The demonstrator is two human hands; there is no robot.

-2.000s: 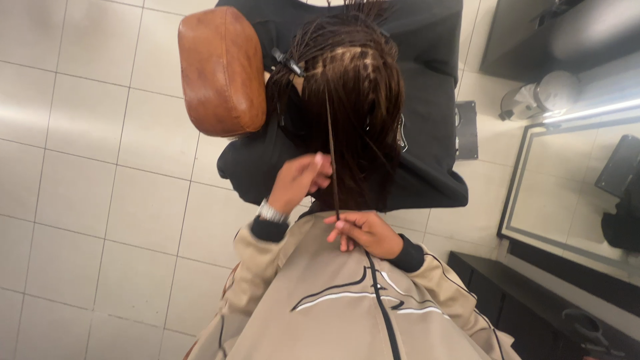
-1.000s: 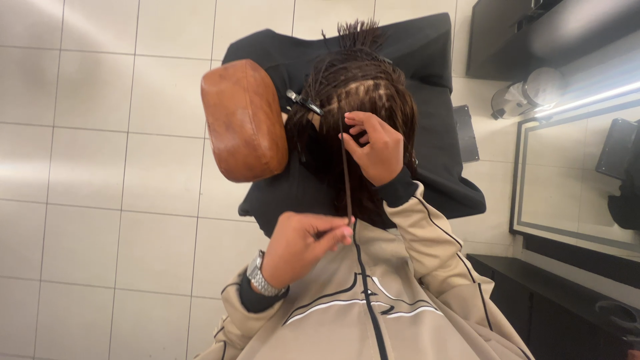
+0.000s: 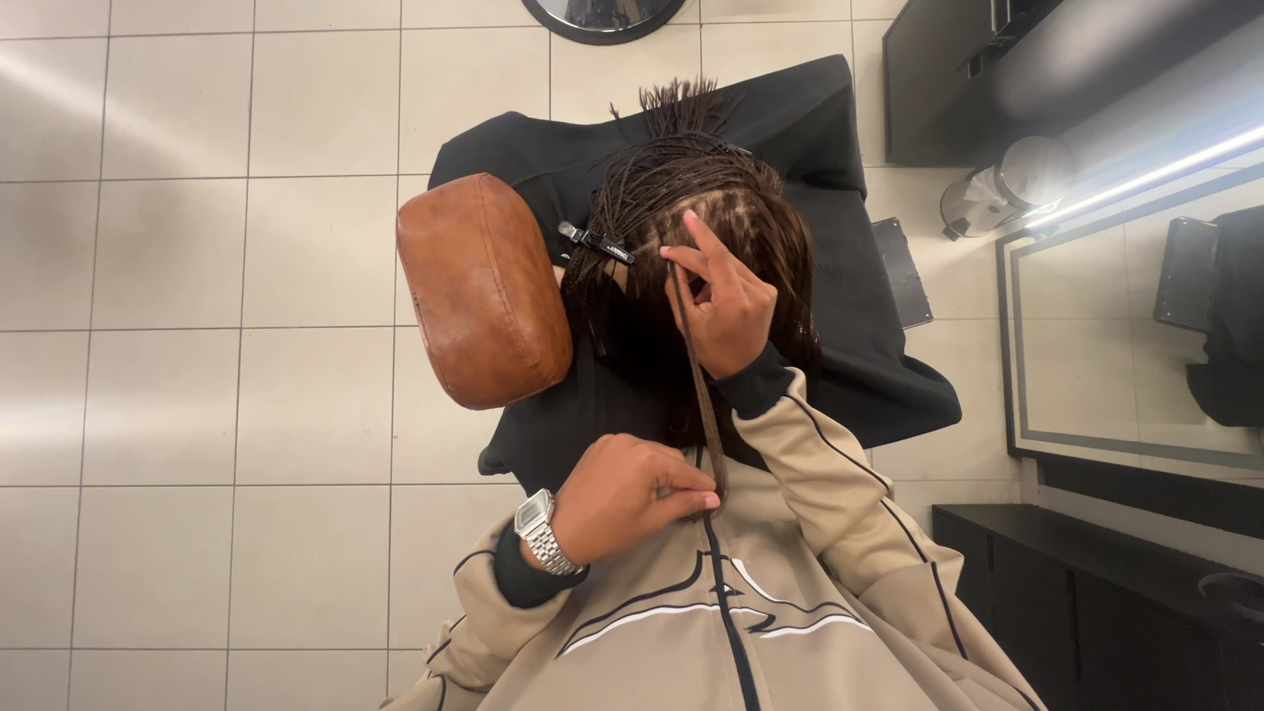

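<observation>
A seated person's head with dark brown hair (image 3: 790, 257) is below me, over a black cape (image 3: 849, 326). Thin twisted or braided strands cover its upper and left part, and looser hair hangs on the right. A black hair clip (image 3: 604, 244) sits at the left side of the head. My right hand (image 3: 726, 296) pinches a narrow strand of hair (image 3: 703, 395) close to the scalp, index finger raised. Below it, over my beige jacket, my left hand (image 3: 632, 494), with a silver watch (image 3: 544, 533) at the wrist, grips the strand's lower end between thumb and finger.
A brown leather headrest or cushion (image 3: 484, 291) stands left of the head. At the right are a framed mirror (image 3: 1096, 346), a dark cabinet (image 3: 1066, 553) and a metal-and-clear object (image 3: 1007, 188). A round black-rimmed object (image 3: 604, 15) lies at the top edge, above the tiled floor.
My right hand has moved up from the strand's lower part to near the scalp. My left hand has gone down to the strand's lower end.
</observation>
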